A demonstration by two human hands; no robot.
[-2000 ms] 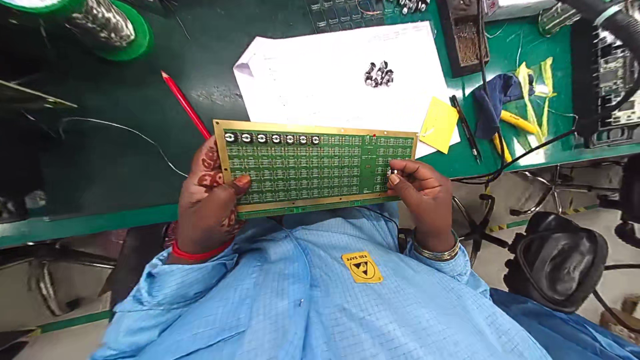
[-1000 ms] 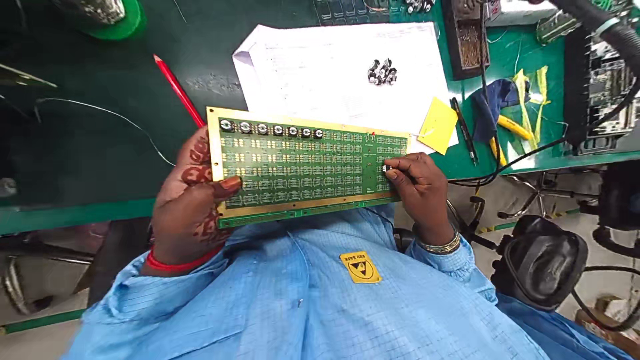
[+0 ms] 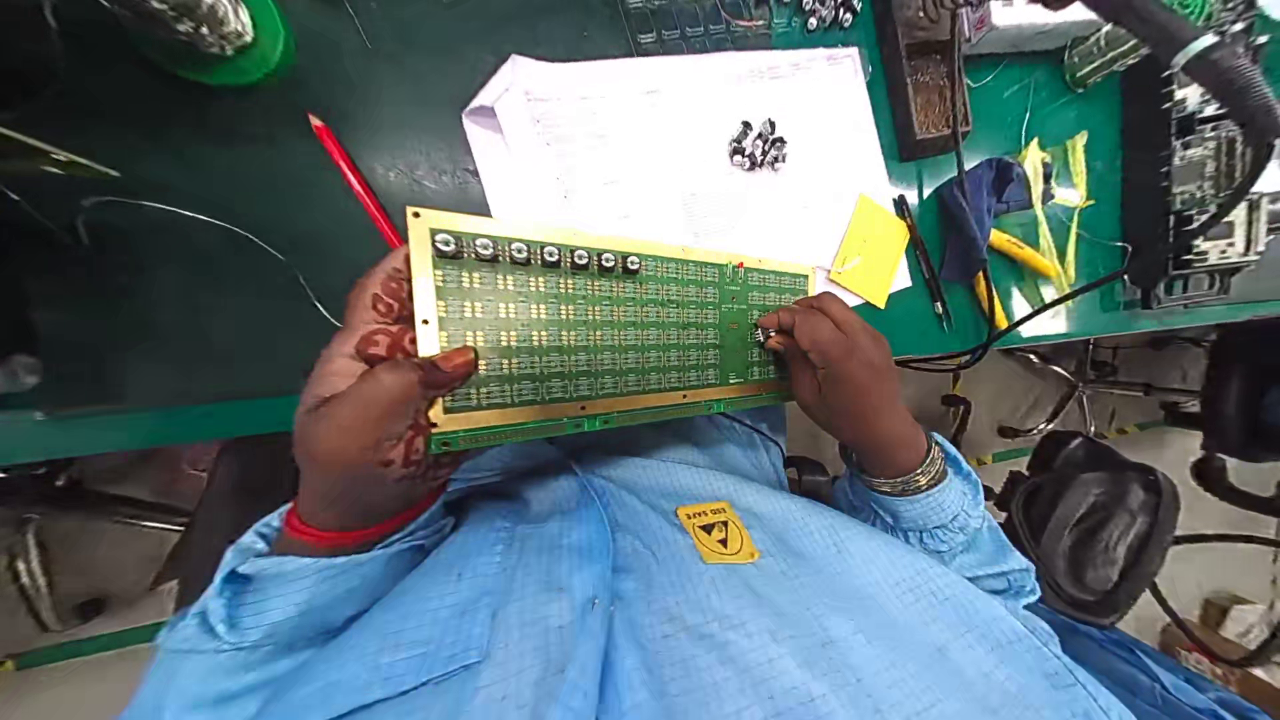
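A green printed circuit board (image 3: 600, 330) with gold-coloured edges is held up, its face toward me. My left hand (image 3: 375, 400) grips its left end, thumb on the front. Along the board's top row stand several round black-and-silver capacitors (image 3: 519, 252), at the left part. Between the thumb and forefinger of my right hand (image 3: 835, 370) is a small capacitor-like component (image 3: 764, 335), over the board's right part; whether it touches the board I cannot tell. Several similar loose components (image 3: 758, 146) lie in a pile on a white paper sheet (image 3: 620, 130) beyond the board.
A red pencil (image 3: 352, 180) lies behind my left hand. At the right are a yellow paper (image 3: 870, 250), a black pen-like tool (image 3: 922, 260), yellow-handled pliers or cutters (image 3: 1022, 252), dark cloth (image 3: 985, 210) and black cables. A solder wire spool (image 3: 215, 35) stands at the upper left.
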